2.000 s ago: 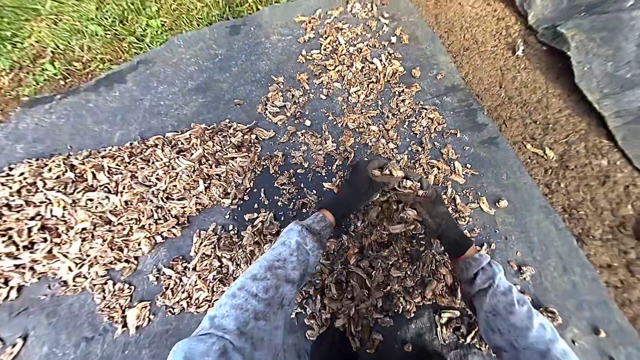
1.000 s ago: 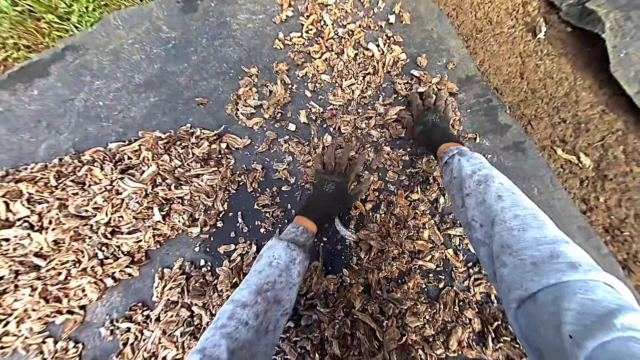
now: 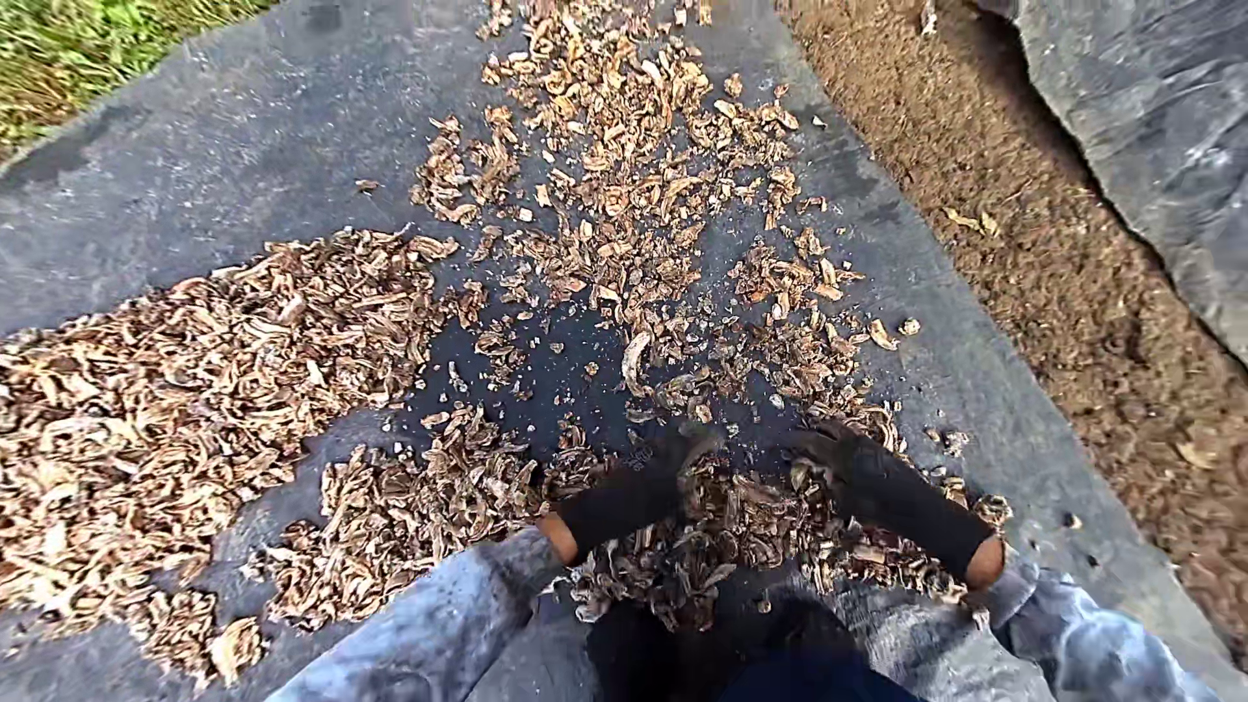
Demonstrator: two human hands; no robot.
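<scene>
Both hands wear dark work gloves with grey, stained sleeves behind them. My left hand lies low at the near heap of dried brown plant pieces, its fingers toward the heap's middle. My right hand is on the other side of that heap, fingers pointing inward. Pieces lie between the two hands and against them; blur and dark gloves hide how the fingers are bent. Beyond the hands, a band of scattered dried pieces runs up the dark plastic sheet.
A wide spread of dried pieces covers the left of the sheet, and a smaller heap lies beside my left arm. Brown bare soil borders the sheet at the right, with another dark sheet past it. Grass grows at top left.
A second ago both gloved hands were spread flat farther out on the scattered pieces; now they are close to my body at the near heap. A dark patch of sheet shows beyond them.
</scene>
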